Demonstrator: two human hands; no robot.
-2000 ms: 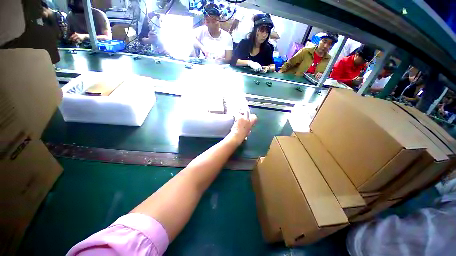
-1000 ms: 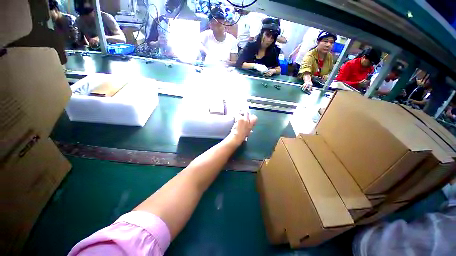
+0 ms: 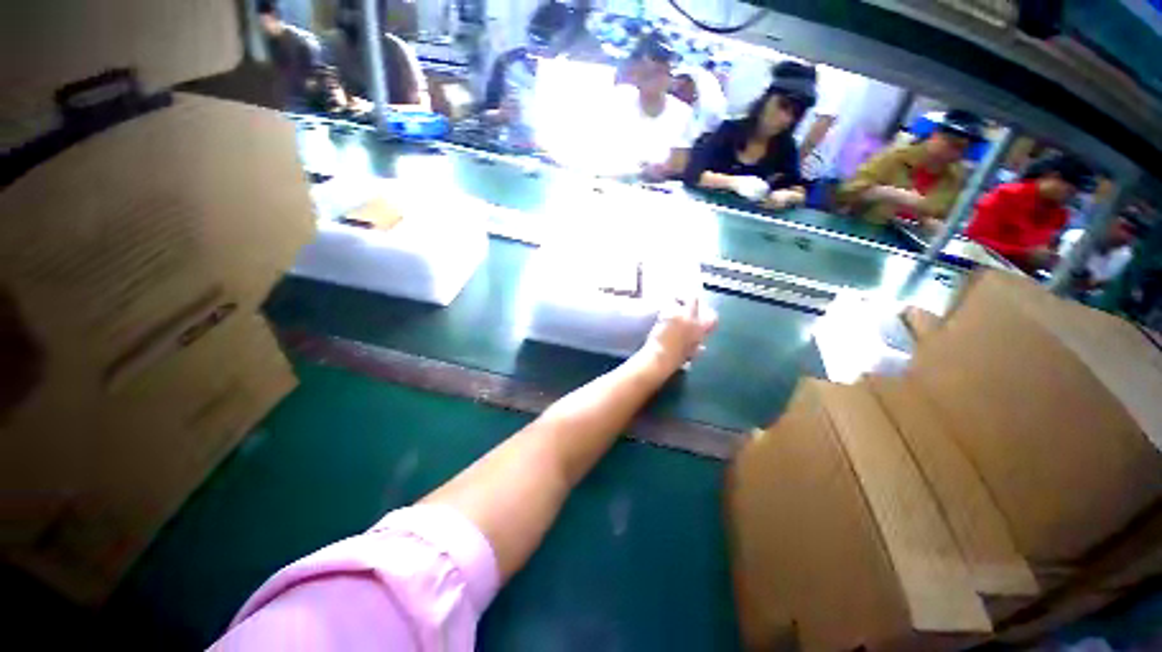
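Note:
My left hand, bare, at the end of a pink-sleeved arm, is on the right end of a white foam block. Its fingers are at the rim and partly lost in glare. The block lies on the green conveyor belt, with a small brown piece in its overexposed top. A second foam block lies to the left, with a tan flat piece on top. My right hand is not in view.
A large printed carton stands at the left. Brown cartons are stacked at the right. Another white block shows behind them. A dark rail edges the belt. Several people sit opposite, under an overhead shelf.
The view has swung left, so the scene sits further right and more of the left carton shows. My left hand stays at the same end of the foam block.

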